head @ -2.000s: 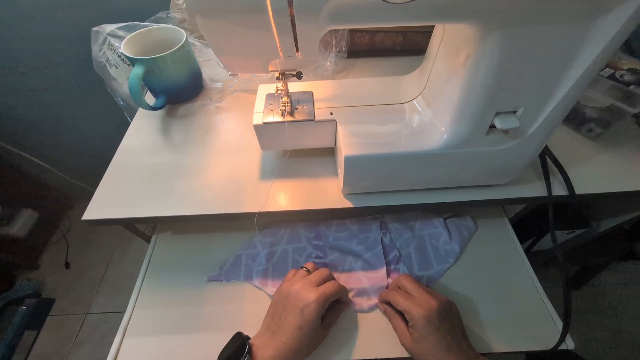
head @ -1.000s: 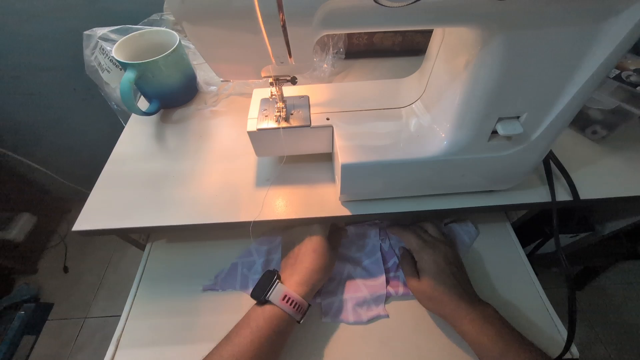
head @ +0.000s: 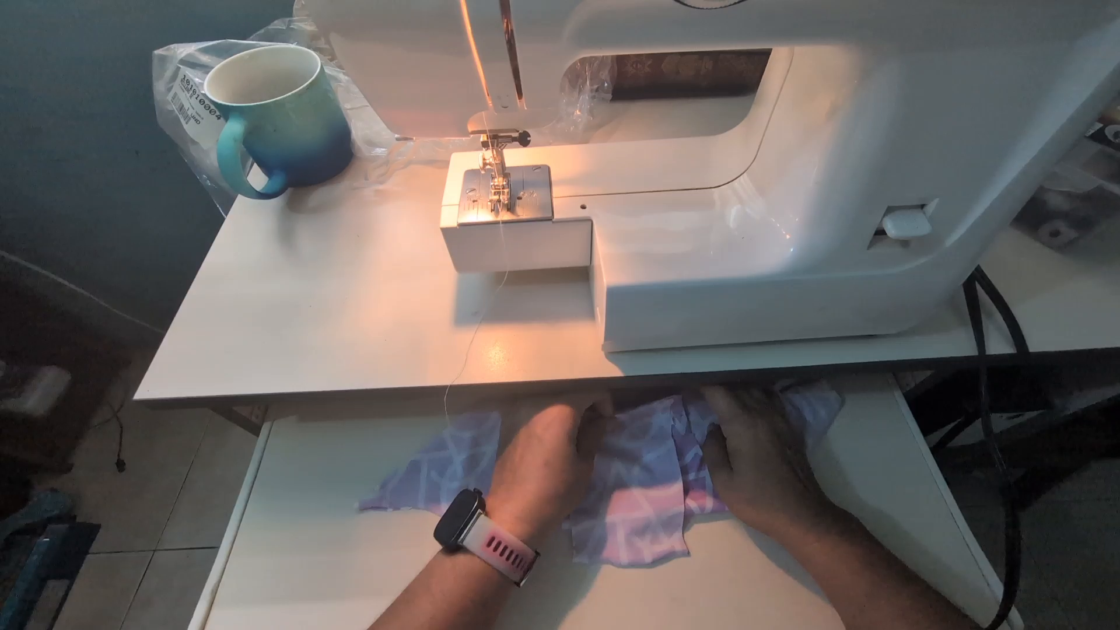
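Observation:
A piece of purple and pink patterned fabric [head: 634,490] lies on the white pull-out shelf, partly folded, with a flap hanging toward me between my hands. My left hand [head: 556,455], with a watch on its wrist, rests on the fabric left of that flap; its fingertips are hidden near the table edge. On the right part of the fabric lies my right hand [head: 757,464], thumb beside the fold, its other fingertips in shadow under the edge. Whether either hand grips the cloth cannot be told. Above stands a white sewing machine [head: 744,254], its lamp lit, a thread trailing down from the needle area.
The white table's front edge [head: 385,394] overhangs the back of the pull-out shelf [head: 324,560]. A blue mug [head: 297,131] stands at the back left against a clear plastic bag [head: 179,87]. Black cables [head: 989,420] hang at the right.
Both hands have moved away from me, from the fabric's near edge to its far part by the table edge. A flap of fabric now extends nearer to me between them.

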